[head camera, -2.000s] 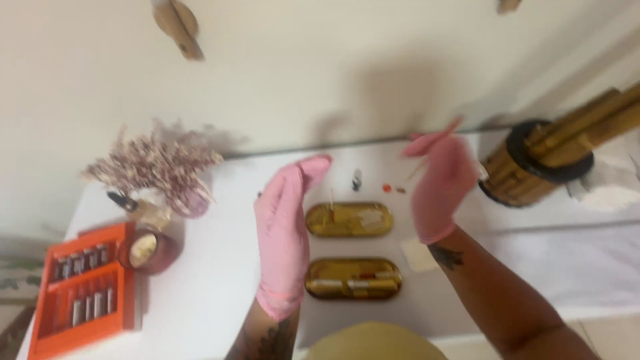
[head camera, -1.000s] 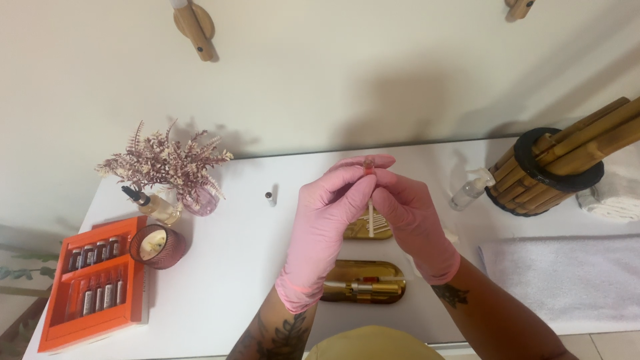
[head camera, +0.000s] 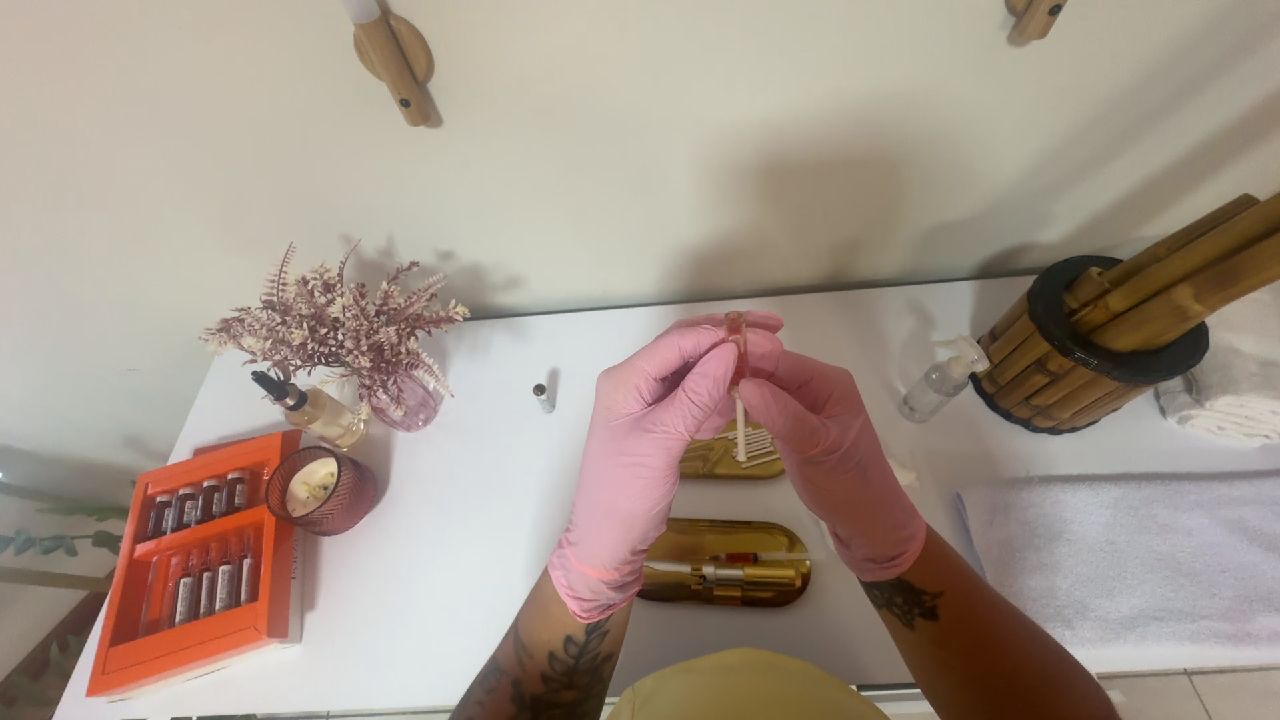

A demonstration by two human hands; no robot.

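Observation:
Both hands wear pink gloves and meet above the white table. My left hand [head camera: 650, 430] pinches a small clear glass vial [head camera: 736, 330] with its open-looking end up. My right hand [head camera: 835, 440] has its fingertips around a thin white stick [head camera: 741, 425] just under the vial; whether stick and vial touch is hidden. Behind the hands, a gold tray [head camera: 705, 460] bears several white sticks. Nearer me, a second gold tray [head camera: 790, 590] holds a gold and silver pen-like tool [head camera: 745, 577] and a slim item with red in it [head camera: 740, 558].
At left stand an orange box [head camera: 120, 640] of small vials, a candle in a ribbed glass [head camera: 330, 500], a dropper bottle [head camera: 325, 415] and dried flowers [head camera: 335, 320]. A small vial [head camera: 543, 397] stands alone. At right are a spray bottle [head camera: 935, 388], a bamboo holder [head camera: 1035, 350] and a towel [head camera: 1120, 560].
My hands were apart two seconds ago, the right one with a thin stick; they have come together over the trays around the small vial. Over the last second they have barely moved.

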